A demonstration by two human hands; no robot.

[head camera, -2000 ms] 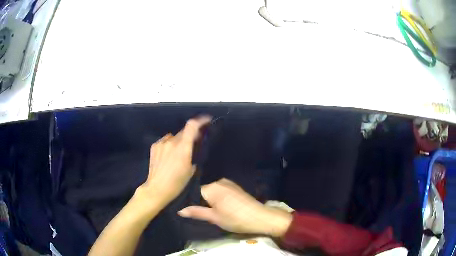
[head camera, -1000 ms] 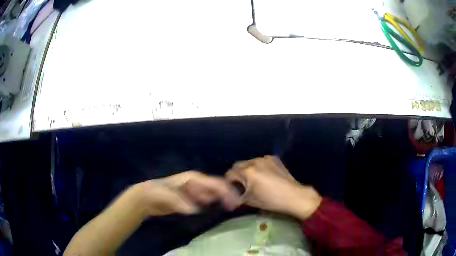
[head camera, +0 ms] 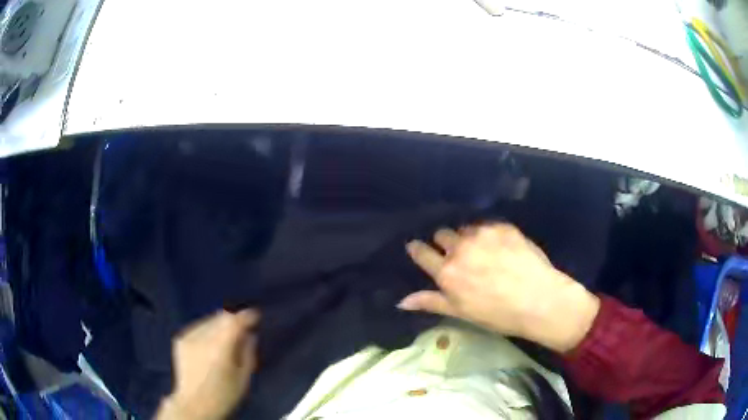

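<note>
A large dark cloth lies over the lap below the table edge, with soft creases running between my hands. My left hand is low at left, blurred, its fingers curled on the cloth; a small dark bit of cloth shows at the fingertips. My right hand is palm down on the cloth at centre right, thumb and fingers apart. Its farther fingertips are partly hidden.
The white table spans the top. Green and yellow scissors handles lie at its right. A blue basket stands at lower right, with pale scraps near it. A grey machine part is at upper left. A pale buttoned garment shows below.
My hands were together over the lap one second ago and are now apart. My left hand has moved down-left and my right hand to the right. The cloth is more spread between them.
</note>
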